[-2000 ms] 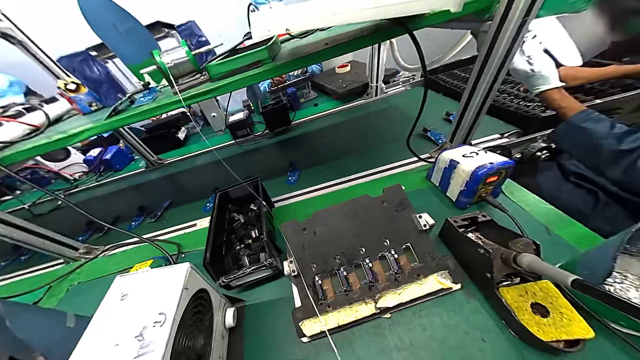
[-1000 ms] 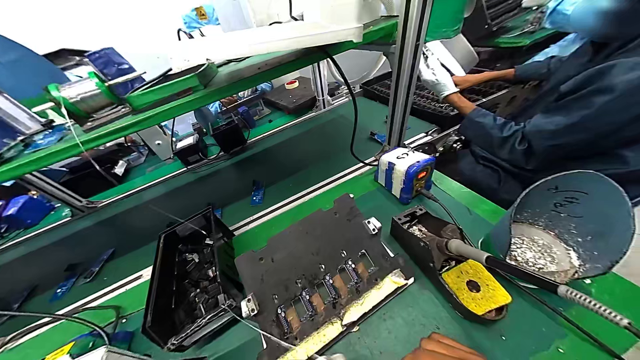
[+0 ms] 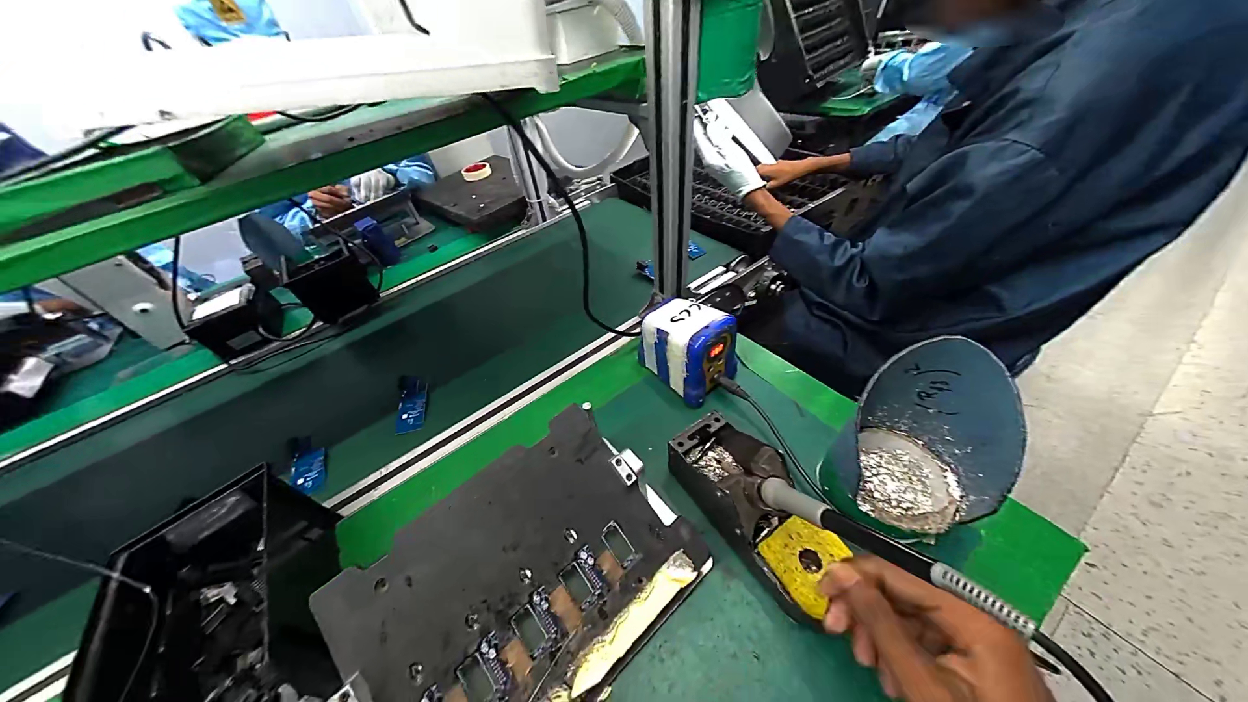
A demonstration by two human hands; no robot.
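My right hand is at the lower right, fingers curled beside the yellow sponge of the soldering iron stand. The soldering iron rests in that stand, its handle passing just above my hand; whether my fingers touch anything I cannot tell. Left of the stand lies a black fixture plate with several small circuit boards in its slots and a cream-coloured strip along its near edge. My left hand is out of view. A thin wire crosses at the far left.
A blue and white soldering station stands behind the iron stand. At right is a cut-open container holding solder waste. A black bin of dark parts sits left. Beyond runs a channel with blue boards. A co-worker's sleeve is at upper right.
The view has swung strongly to the right. My right hand, only partly in view at the bottom edge a second ago, is now beside the sponge and iron handle.
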